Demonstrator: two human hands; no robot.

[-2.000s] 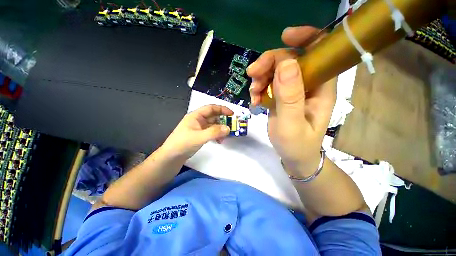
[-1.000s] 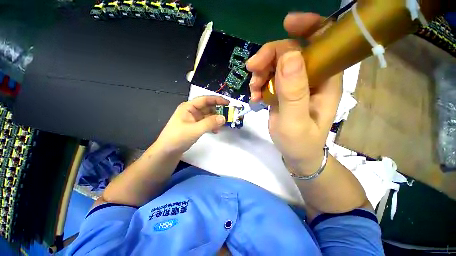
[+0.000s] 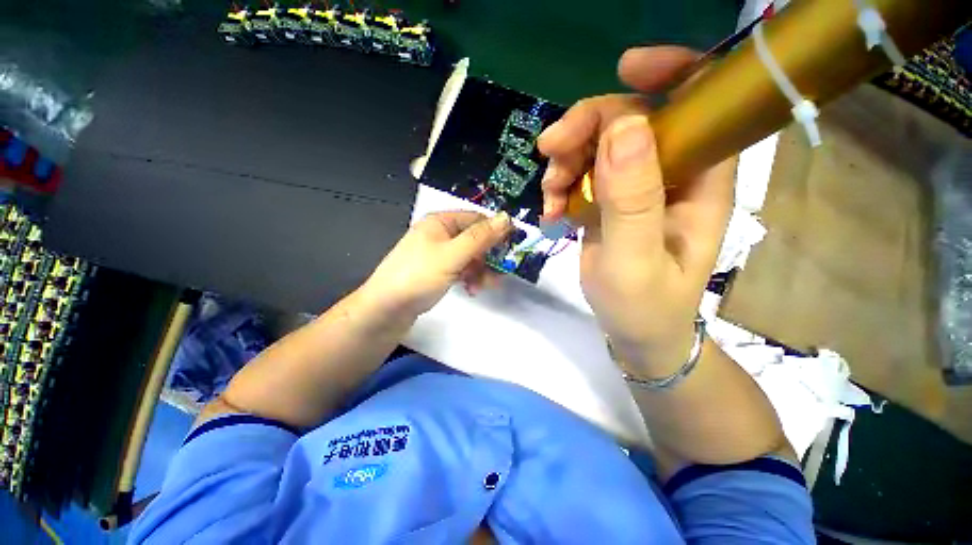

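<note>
My right hand (image 3: 650, 213) is bare and grips the thick gold-brown dispensing gun (image 3: 767, 91), which has white cable ties around it. The gun's grey nozzle (image 3: 556, 227) points down-left at the small circuit board assembly (image 3: 520, 259). My left hand (image 3: 448, 259) holds this board between thumb and fingertips above the white paper (image 3: 512, 330). The board is turned so that its dark side and a blue part show; its yellow block is mostly hidden. Whether the nozzle touches the board cannot be told.
A row of boards (image 3: 325, 32) stands beyond the black sheet (image 3: 235, 170). Two green boards (image 3: 517, 154) lie on the glossy black sheet beside a pale stick (image 3: 442, 117). Stacked boards (image 3: 37, 330) are at left. Crumpled white strips (image 3: 794, 383) and a brown board (image 3: 842, 234) are at right.
My left hand has turned the board, so the yellow block seen before is mostly hidden now. My left thumb has moved up over the board. My right hand and the gun have shifted only slightly.
</note>
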